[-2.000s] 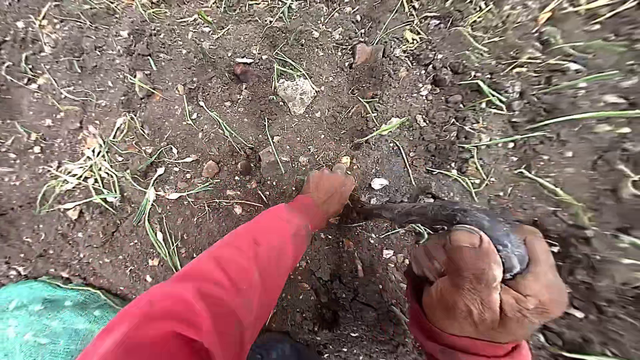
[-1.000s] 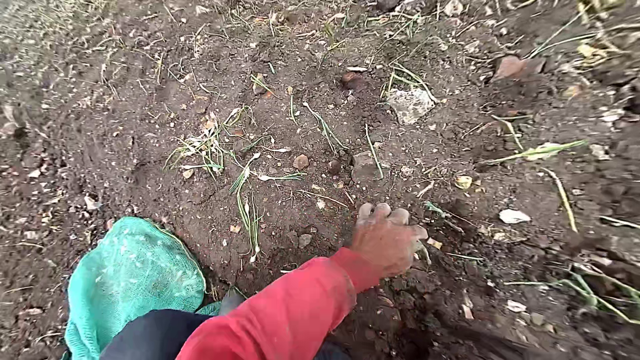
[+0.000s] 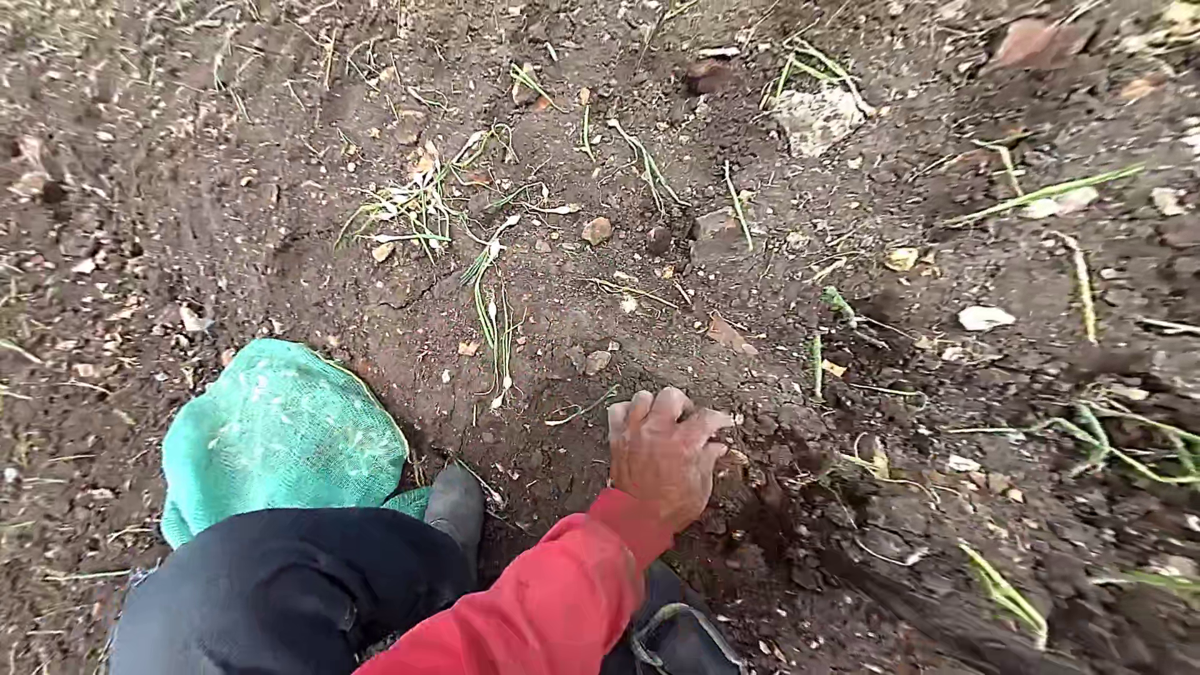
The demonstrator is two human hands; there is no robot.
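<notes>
My left hand [image 3: 664, 455], in a red sleeve, rests palm down on the dark soil with its fingers somewhat spread. Whether anything lies under its palm is hidden. Just left of its fingertips is a short green sprig [image 3: 583, 407]. Small bulbs with green shoots [image 3: 492, 314] lie on the ground up and to the left, near a loose bunch of similar seedlings [image 3: 412, 206]. At lower left a green mesh bag [image 3: 281, 431] holds pale small things. My right hand is outside the view.
My dark-clothed leg [image 3: 291, 591] and a grey boot tip [image 3: 456, 502] are beside the bag. A pale stone [image 3: 817, 120] lies at upper right, a reddish stone [image 3: 1041, 43] beyond it. More green shoots [image 3: 1003, 591] are scattered on the right.
My right hand, seen two seconds ago gripping a dark tool, has left the view. My left hand, earlier closed near the tool's tip, now has its fingers spread on the soil. The view has shifted left.
</notes>
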